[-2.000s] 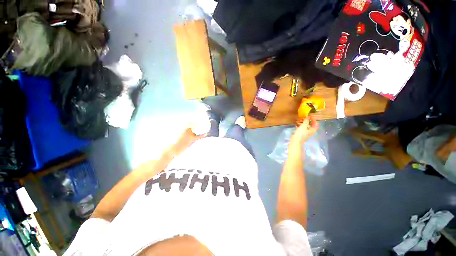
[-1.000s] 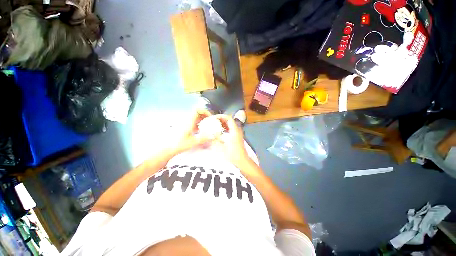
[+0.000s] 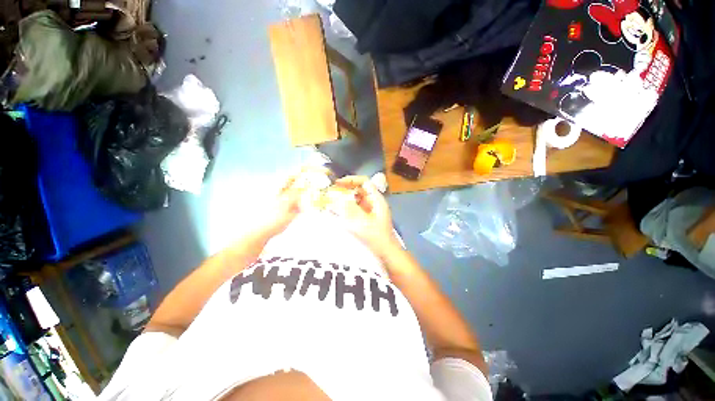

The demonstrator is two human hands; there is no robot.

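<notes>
My left hand (image 3: 295,197) and my right hand (image 3: 367,205) are close together in front of my shirt. Their curled fingers hold a pale peeled orange (image 3: 328,200) between them, partly hidden and washed out by glare, so its outline is unclear. The orange peel (image 3: 494,157) lies open near the front edge of the low wooden table (image 3: 439,174), away from both hands.
A lit smartphone (image 3: 417,147), a small yellow-black tool (image 3: 468,124) and a white tape roll (image 3: 560,133) lie on the table. Dark garments (image 3: 439,39) and a cartoon-mouse box (image 3: 592,74) cover its back. A stool (image 3: 303,82) stands left; clear plastic (image 3: 474,223) lies below. A person's arm shows at right.
My right hand has left the peel on the table and come back beside my left hand. In the last second both hands have moved slightly and the fingers have shifted around the pale orange.
</notes>
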